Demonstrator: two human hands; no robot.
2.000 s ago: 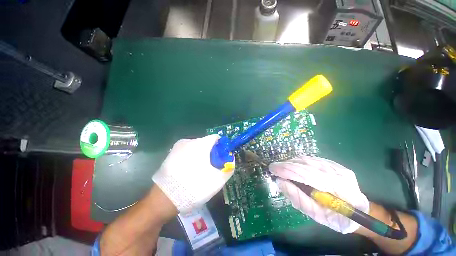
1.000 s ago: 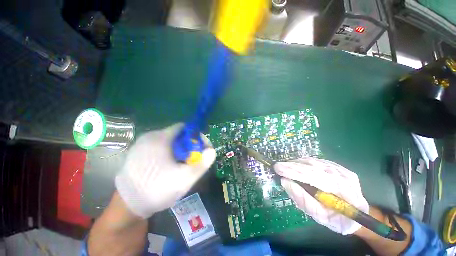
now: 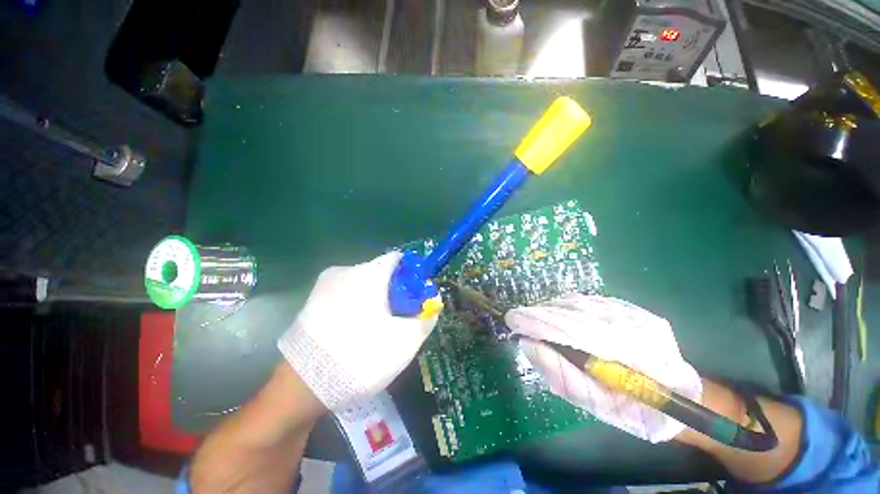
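Note:
A green circuit board (image 3: 502,396) lies on the dark green mat, its component joints facing up. My left hand (image 3: 362,333), in a white glove, is closed around the blue solder sucker (image 3: 478,220). Its yellow end (image 3: 554,135) points up and to the right, and its lower end is over the board's left part, hidden by my hand. My right hand (image 3: 603,362), in a white glove, holds the soldering iron (image 3: 627,378) like a pen over the board. The iron's metal end points left, close to the sucker's lower end. Whether the tip touches a joint cannot be told.
A solder wire reel (image 3: 201,273) lies at the left edge of the mat (image 3: 289,164). A black holder (image 3: 820,174) stands at the right, with white paper (image 3: 823,259) and tweezers (image 3: 793,318) below it. A bottle (image 3: 500,39) and a soldering station (image 3: 668,41) stand behind the mat.
A second ago my left hand held the sucker raised and further left. It is now back down over the board beside the iron's tip. My right hand has hardly moved.

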